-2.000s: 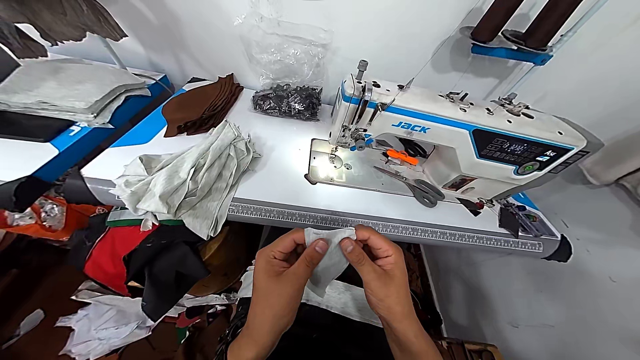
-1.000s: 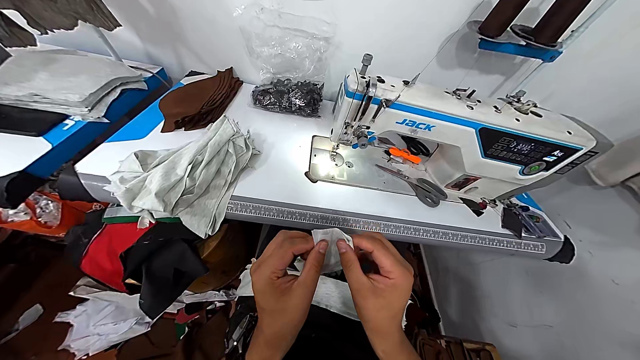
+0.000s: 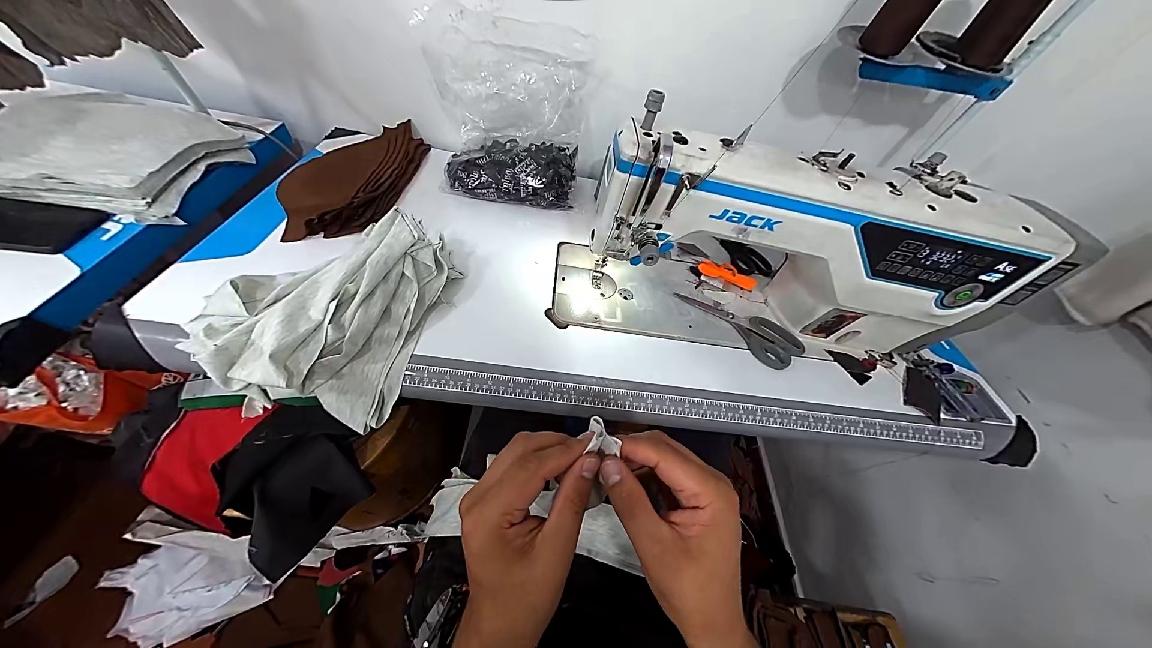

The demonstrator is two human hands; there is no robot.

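My left hand [image 3: 531, 522] and my right hand [image 3: 675, 522] meet just in front of the table's edge. Between their thumbs and fingers they pinch a small folded piece of pale grey fabric [image 3: 600, 438], most of it hidden by the fingers. Beyond them on the table stands a white and blue Jack sewing machine [image 3: 765, 216], its lamp lighting the needle plate [image 3: 594, 292]. Grey-handled scissors [image 3: 765, 340] lie on the machine bed, near an orange tool [image 3: 727, 275]. A fanned pile of pale grey fabric pieces [image 3: 315, 315] rests at the left and overhangs the edge.
Brown fabric pieces [image 3: 355, 184] and a clear plastic bag of black labels [image 3: 513, 171] lie at the back. A ruler strip [image 3: 684, 402] runs along the front edge. Red fabric [image 3: 198, 468], black fabric [image 3: 292, 486] and white scraps [image 3: 184, 571] hang or lie below left.
The grey piece, spread out between my hands two seconds ago, is now bunched into a small fold at my fingertips. My thumbs have come closer together.
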